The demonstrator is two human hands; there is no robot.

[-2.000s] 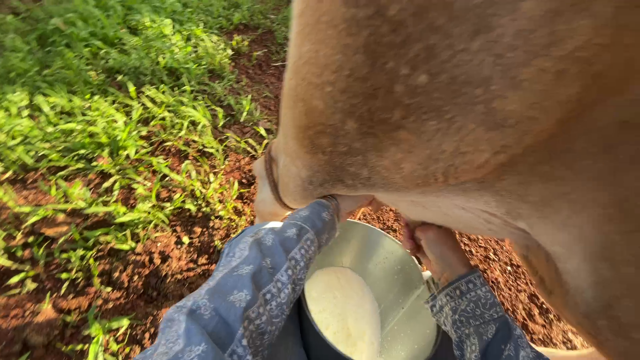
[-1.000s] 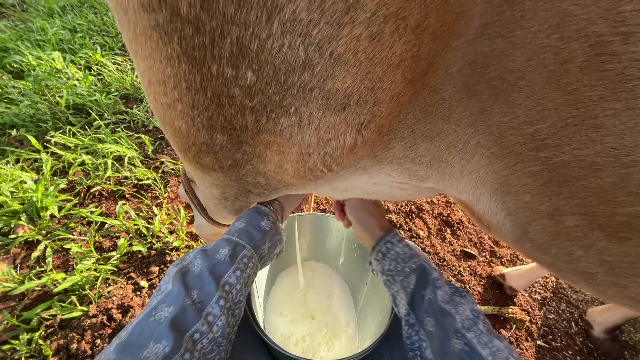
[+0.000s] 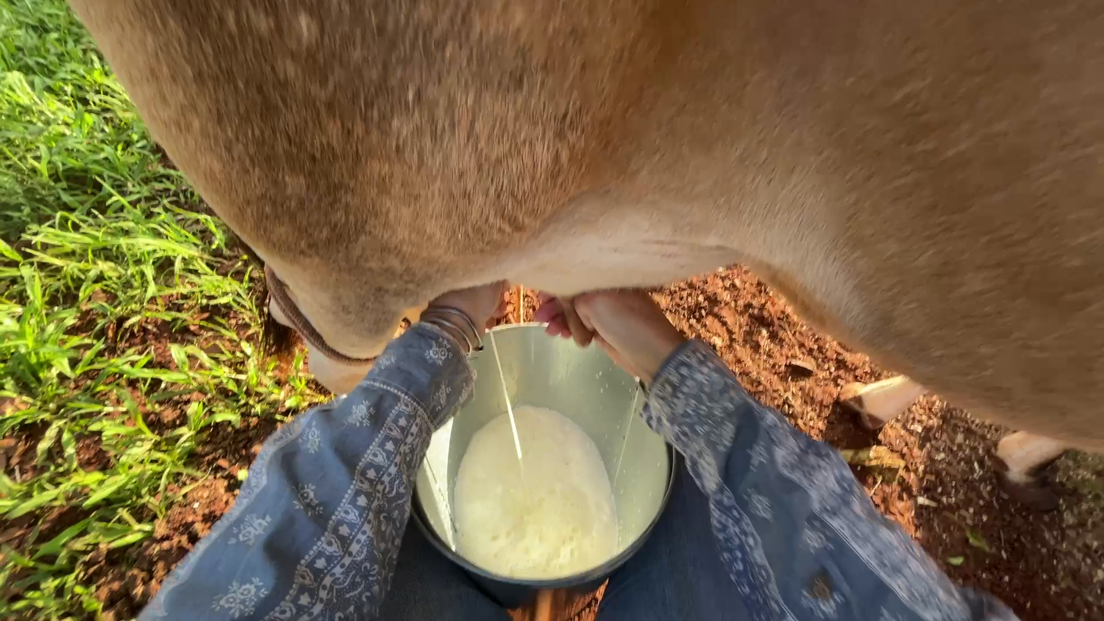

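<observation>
A brown cow stands across the upper view, and its pale udder hangs above a metal bucket. My left hand, with bracelets at the wrist, reaches under the udder; its fingers are hidden, so its grip does not show. A thin white stream of milk falls beside it into the bucket. My right hand is closed under the udder, its fingers curled; a teat inside it cannot be made out. Foamy milk lies in the bucket, which sits between my jeans-clad knees.
A cord loops around the cow's hind leg at left. Hooves stand on reddish soil at right. Green grass grows along the left side.
Both hands remain under the udder above the bucket. A milk stream shows near my left hand, as it did one second ago. The view has shifted since two seconds ago.
</observation>
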